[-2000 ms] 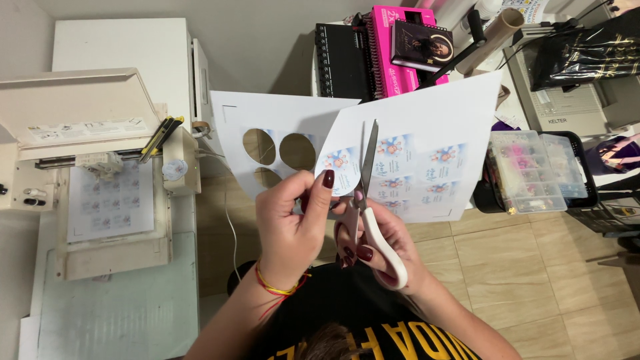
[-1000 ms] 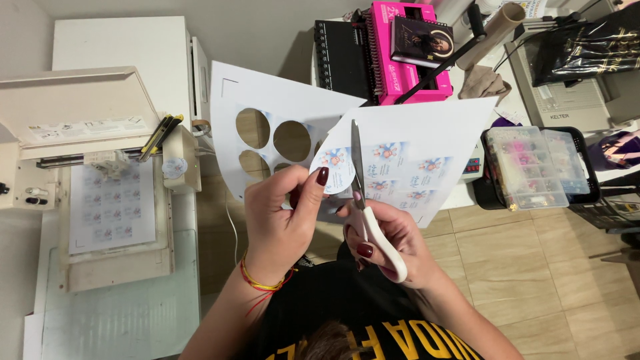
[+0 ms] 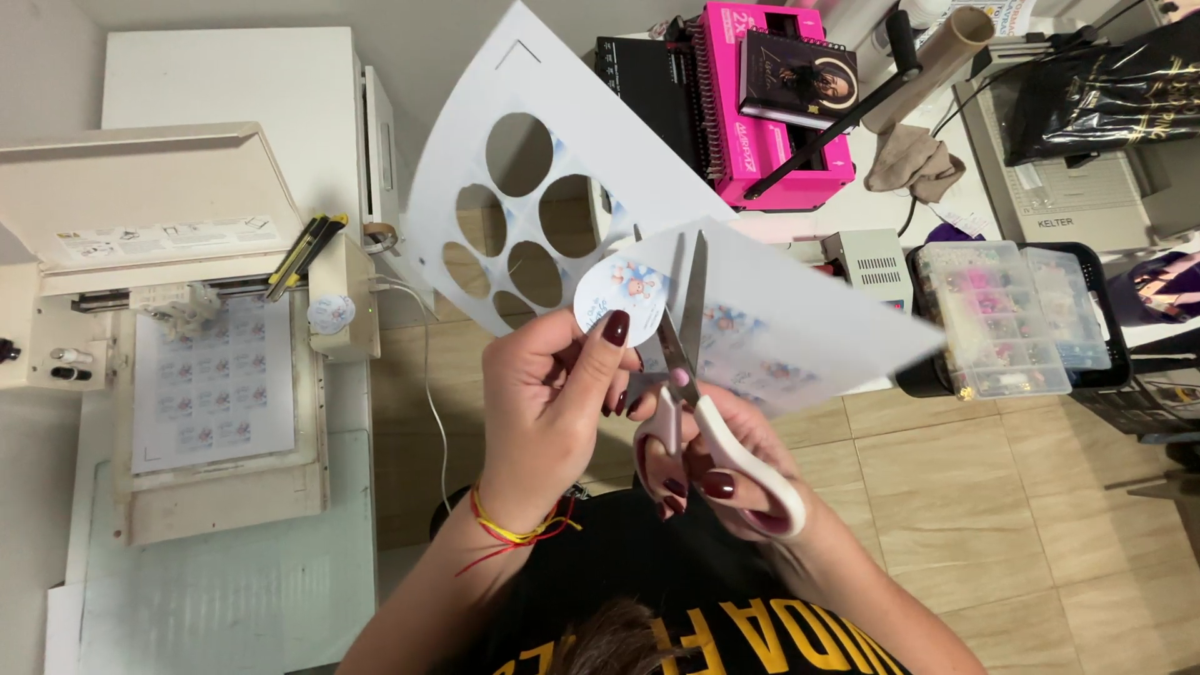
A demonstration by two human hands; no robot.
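Note:
Between thumb and fingers, my left hand (image 3: 553, 403) pinches a round printed paper piece (image 3: 621, 295), part of or resting against the printed sheet. My right hand (image 3: 727, 459) holds white-handled scissors (image 3: 687, 366), their blades parted and pointing up just right of the round piece. The white paper sheet (image 3: 600, 103) spreads behind both hands, with several round holes on its left part and several small blue prints on its blurred right part. Whether the blades touch the paper is hard to tell.
At left, a cutting machine (image 3: 342, 291) bears a printed sheet (image 3: 214, 375) and box cutters (image 3: 305, 253). Behind the sheet stands a pink binding machine (image 3: 764, 159) with a notebook (image 3: 797, 80) on top. A clear compartment box (image 3: 994, 319) lies at right, near a paper trimmer (image 3: 1059, 206).
The scissor blades have opened wider. The sheet has turned and shifted, its holed part standing higher and its right corner hanging lower. My left hand keeps its pinch on the round piece.

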